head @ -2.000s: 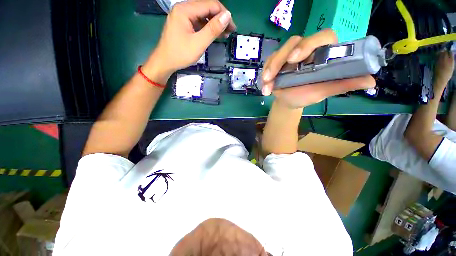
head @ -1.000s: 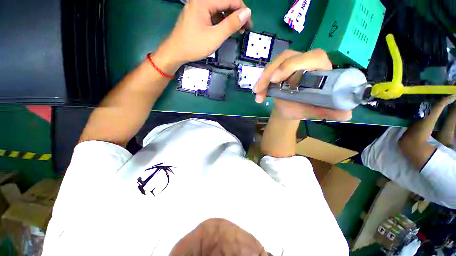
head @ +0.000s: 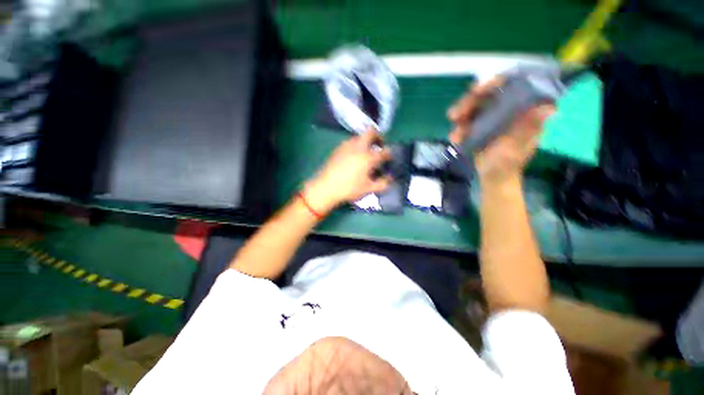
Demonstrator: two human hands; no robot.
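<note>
The picture is blurred. My right hand (head: 506, 131) holds the grey electric screwdriver (head: 513, 100), its tip end pointing down and left near the right edge of the housings. Black plastic housings (head: 457, 197) with silver-white metal plates (head: 425, 193) lie on the green bench. My left hand (head: 349, 171) is over the left housings, just below the open clear plastic bag (head: 360, 89) with dark contents. Its fingers are curled near the bag's lower end; whether they hold a screw cannot be seen.
Black trays (head: 185, 108) are stacked at the left. A green box (head: 575, 123) stands behind my right hand, with a dark heap (head: 652, 146) to its right. An open cardboard carton (head: 594, 328) is below the bench's front edge.
The view has shifted, showing more of the bench's left and back. My right hand has lifted the screwdriver up and away from the plates. The plastic bag is now fully in view.
</note>
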